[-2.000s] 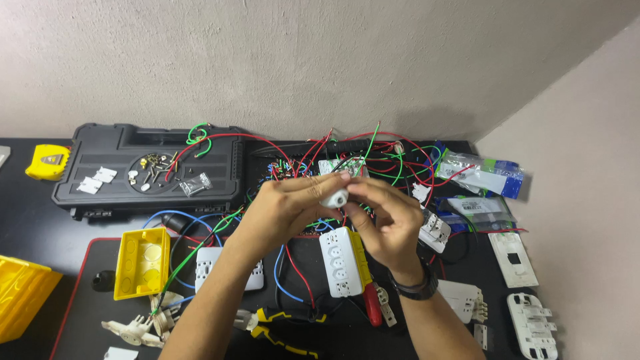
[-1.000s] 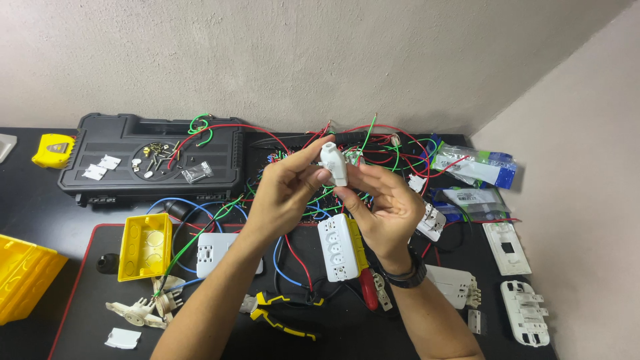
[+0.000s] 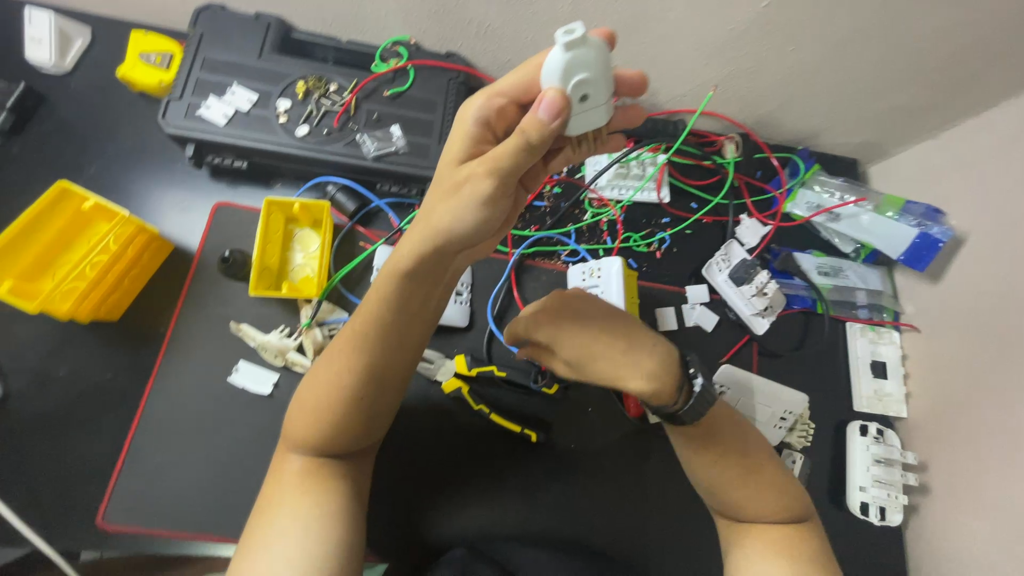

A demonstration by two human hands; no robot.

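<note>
My left hand (image 3: 512, 136) holds up a white electrical plug (image 3: 580, 84) with metal pins, its thumb on the plug's face. My right hand (image 3: 588, 340), with a black watch on the wrist, is lower down over the near end of a white socket strip in a yellow box (image 3: 600, 280); its fingertips are curled and partly hidden, so whether it grips anything is unclear. A blue wire (image 3: 498, 308) runs close by its fingers. Yellow-and-black pliers (image 3: 480, 384) lie left of that hand. Part of a red handle (image 3: 633, 406) shows beneath the right wrist.
A black tool case (image 3: 320, 144) bearing screws and small parts stands at the back left. Tangled green and red wires (image 3: 688, 200) spread over the back of the table. Yellow boxes (image 3: 80, 256) stand at left; white socket parts (image 3: 876, 472) and plastic packets (image 3: 864, 216) lie at right.
Both hands were together at the plug; now they are apart. The left has raised the plug, and the right has let go of it and moved down to the socket strip. The view has shifted.
</note>
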